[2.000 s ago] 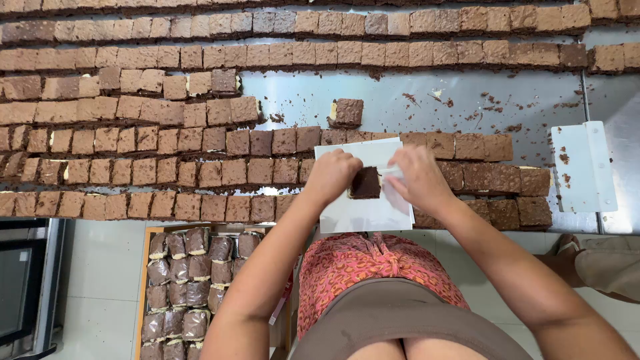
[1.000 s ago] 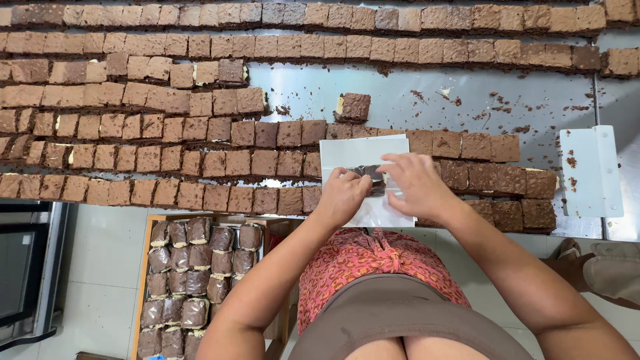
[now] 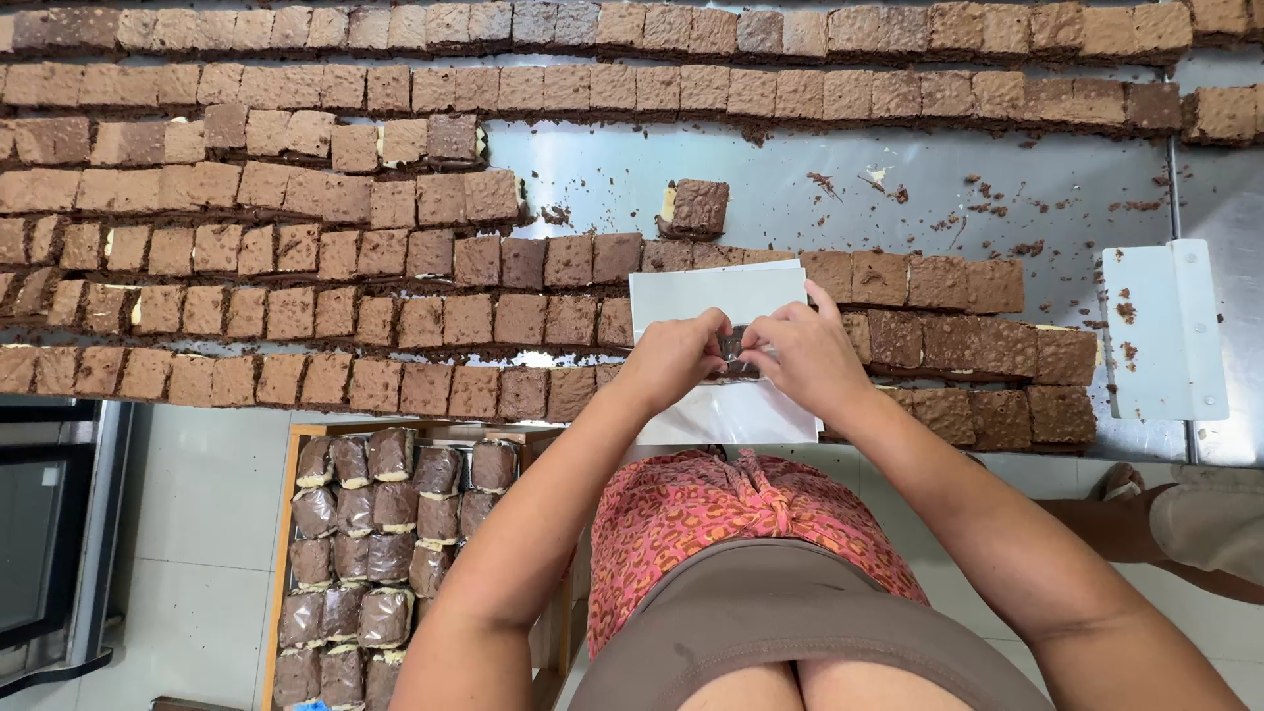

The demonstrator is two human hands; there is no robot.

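A dark chocolate cake square (image 3: pixel 732 348) lies on a stack of thin white sheets (image 3: pixel 716 291), with shiny clear film drawn up around it. From the left, my left hand (image 3: pixel 679 357) pinches the film at the square's edge between thumb and fingers. Opposite it, my right hand (image 3: pixel 805 346) pinches film over the square's right side, its little finger raised. The fingers hide much of the square. Rows of brown cake squares with pale filling (image 3: pixel 518 321) run left and right of the sheets. One lone filled square (image 3: pixel 697 208) sits behind the sheets.
A wooden crate (image 3: pixel 280 553) of film-wrapped cake squares (image 3: pixel 385 617) stands below the table at left. On the crumb-strewn metal table (image 3: pixel 938 178) lies a white plastic scraper (image 3: pixel 1165 331) at right. Another person's leg (image 3: pixel 1101 523) shows at the lower right.
Two seconds ago the square's dark top showed openly between my hands. Both hands have since closed in over it, and the film is now gathered under my fingers.
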